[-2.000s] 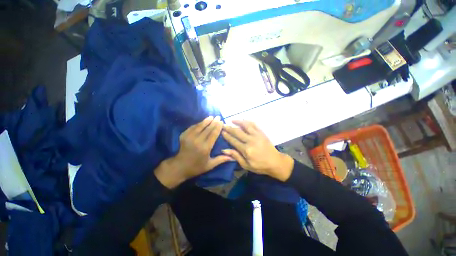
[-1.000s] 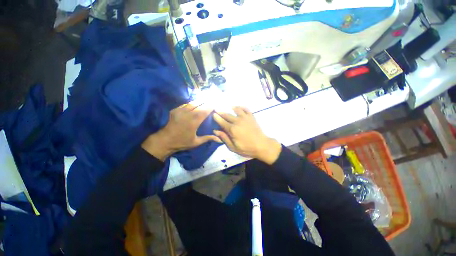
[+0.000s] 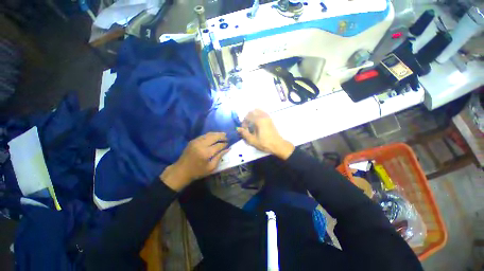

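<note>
A navy blue garment point(image 3: 154, 100) lies in a soft heap left of the sewing machine point(image 3: 302, 45), its front part running under the lamp glare at the needle. My left hand point(image 3: 201, 154) holds the garment's near edge between thumb and fingers, close to the table's front edge. My right hand point(image 3: 261, 132) pinches the cloth edge just right of and below the needle area. The presser foot and needle are lost in the white glare.
Black-handled scissors point(image 3: 301, 89) and a thin reddish tool point(image 3: 279, 89) lie under the machine arm. A black box with a red patch point(image 3: 365, 75) is at the right. An orange basket point(image 3: 432, 211) stands below right. More navy cloth point(image 3: 69, 159) with a pale strip point(image 3: 32, 161) is at left.
My hands, close together before, have moved apart. My left hand has shifted down toward the front edge, and more cloth shows between hands and needle. The view has also shifted.
</note>
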